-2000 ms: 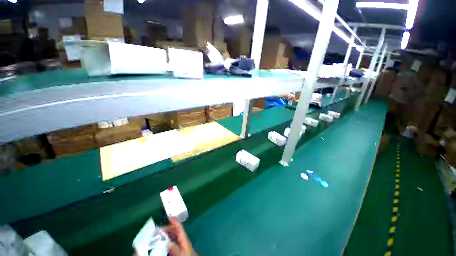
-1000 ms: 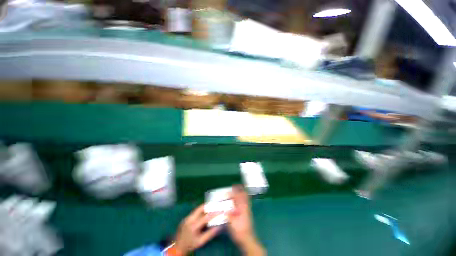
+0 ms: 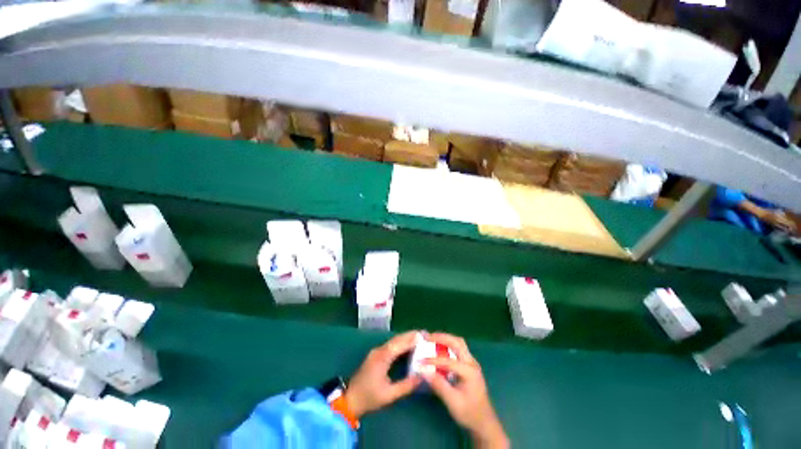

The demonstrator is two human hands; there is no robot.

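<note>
A small white carton (image 3: 423, 355) with a red mark is held upright over the near green bench, in the lower middle of the head view. My left hand (image 3: 379, 377) grips its left side, with an orange band at the wrist. My right hand (image 3: 464, 386) holds its right side, fingers on the top and front near the red mark. The fingers hide much of the carton. An open carton (image 3: 376, 294) with its flap raised stands just beyond on the belt. A closed carton (image 3: 529, 309) lies to the right of it.
Open cartons (image 3: 154, 247) stand along the belt at left. Many grouped cartons (image 3: 66, 338) crowd the near left bench. A grey shelf edge (image 3: 351, 83) crosses above. A post (image 3: 746, 338) stands at right, near a blue strip (image 3: 744, 428). Another person's arm (image 3: 746, 210) shows far right.
The view has swung left and steadied, bringing in the grouped and open cartons. Both hands still hold a carton, now with the red mark facing up; two seconds ago only one hand was visible.
</note>
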